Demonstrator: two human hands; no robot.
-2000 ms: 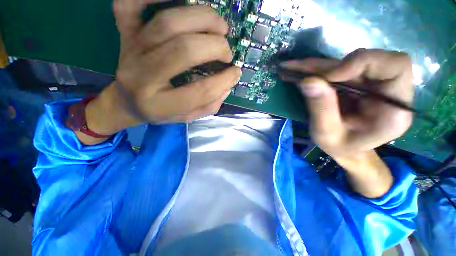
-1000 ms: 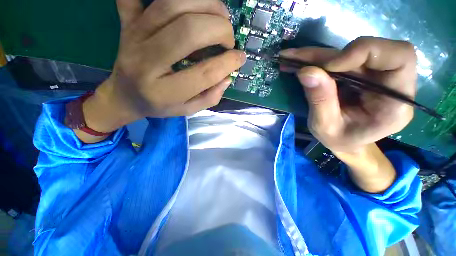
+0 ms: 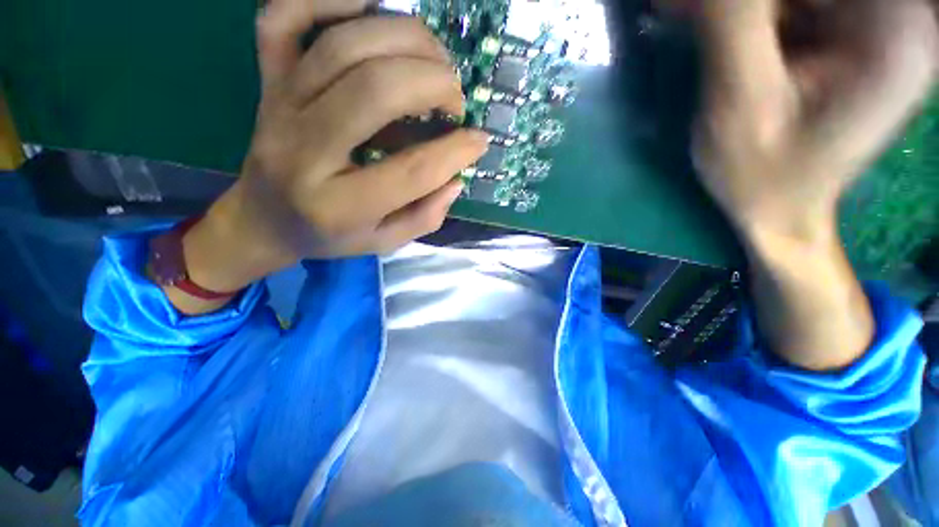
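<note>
A green circuit board panel (image 3: 505, 113) with a row of grey square chips lies on the dark-green mat (image 3: 618, 175) at the top middle. My left hand (image 3: 360, 134) holds the panel's left side, its fingertips on the board. My right hand (image 3: 813, 113) is blurred at the upper right, away from the panel and cut off by the top edge. Whether it holds the thin dark tool cannot be seen.
A loose pile of thin green scraps (image 3: 901, 206) lies at the right edge. A dark board-like thing with rows of pale dots (image 3: 695, 314) shows below the mat's front edge. Bright glare lies beyond the panel.
My right hand has moved up and right, away from the panel, and the thin dark tool is no longer visible. My left hand and the panel have shifted slightly left in view.
</note>
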